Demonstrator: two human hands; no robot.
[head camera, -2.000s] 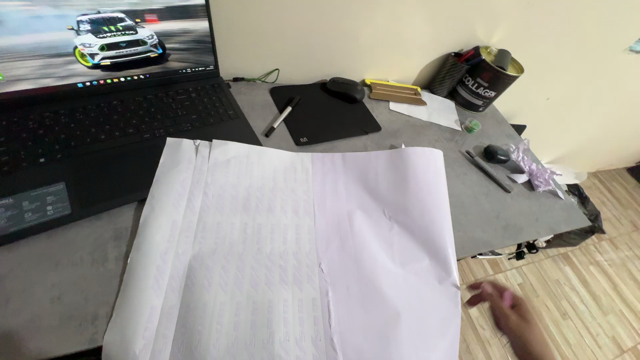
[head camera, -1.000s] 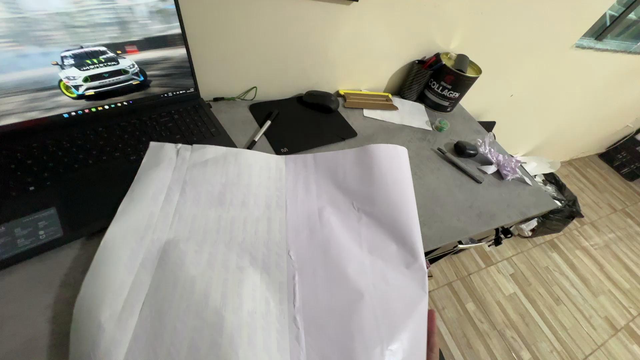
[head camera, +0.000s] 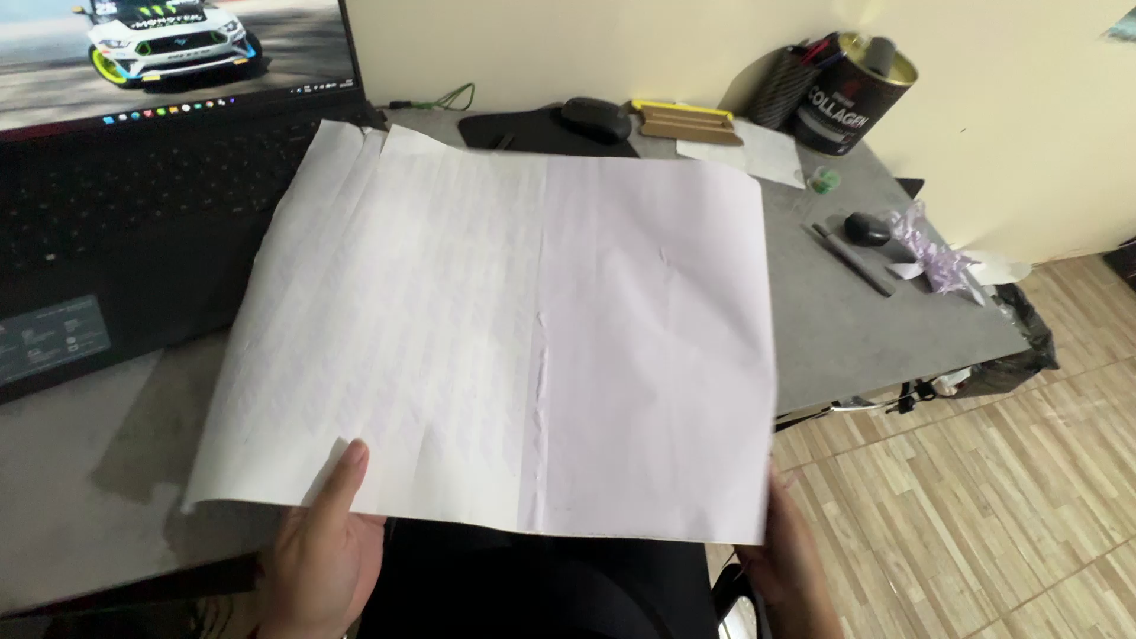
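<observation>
A large pale paper sheet (head camera: 426, 337), whitish on the left and plain lilac on the right, spans the middle of the view above the desk edge and my lap. A ragged seam runs down between its two parts, and a folded strip lies along its left side. My left hand (head camera: 324, 541) grips the lower edge, thumb on top and fingers underneath. At the lower right edge is my right hand (head camera: 785, 541), its fingers partly hidden behind the sheet; it appears to hold that edge.
Behind the sheet, a laptop (head camera: 177, 177) stands at left. A black mouse (head camera: 596, 120) rests on a mouse pad (head camera: 497, 131). Further right on the grey desk (head camera: 825, 337) are a collagen tin (head camera: 848, 102), a mesh pen holder (head camera: 781, 84), a pen (head camera: 852, 259) and a lilac ribbon bow (head camera: 936, 253).
My left hand has come into view at the sheet's lower edge. The sheet's bottom edge now shows. My right hand, seen apart from the sheet two seconds ago, is now at its right edge.
</observation>
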